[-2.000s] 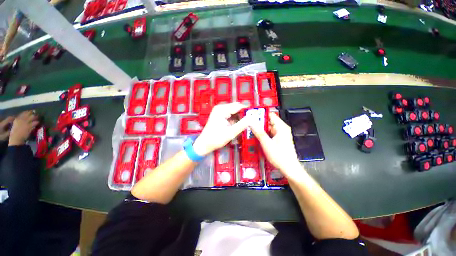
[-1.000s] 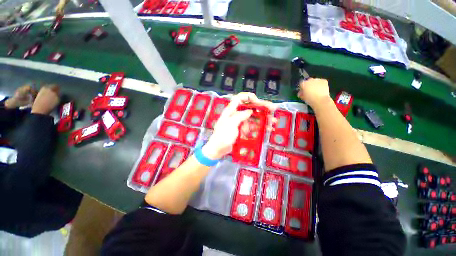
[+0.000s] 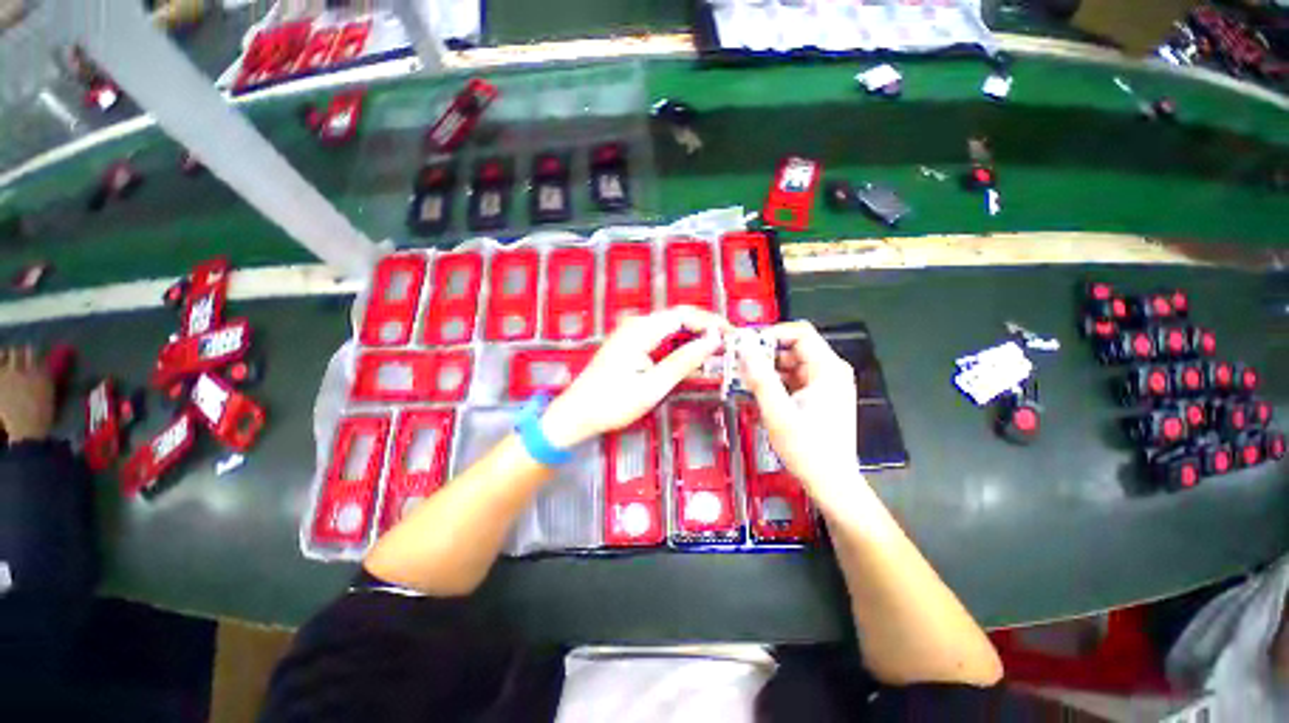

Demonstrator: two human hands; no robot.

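Observation:
My left hand (image 3: 622, 379), with a blue wristband, and my right hand (image 3: 803, 407) meet over the right half of a blister tray (image 3: 335, 424). Their fingertips pinch a small whitish-silver part (image 3: 738, 362); its details are blurred and partly covered by fingers. Red front housings (image 3: 571, 294) lie in the tray pockets below and around my hands. Some pockets at the lower middle are empty. A red housing partly shows under my fingers; I cannot tell if they touch it.
A black flat case (image 3: 879, 410) lies right of the tray, then white dotted parts (image 3: 994, 370) and rows of black sub-assemblies (image 3: 1185, 379). Red labelled units (image 3: 198, 353) are heaped left. A red unit (image 3: 793, 192) and clear tray (image 3: 389, 148) sit on the belt. Another person's hand (image 3: 26, 394) is far left.
My right hand has come back from the belt to meet my left hand over the tray. The red piece earlier at my left hand is no longer raised there. The camera view has shifted.

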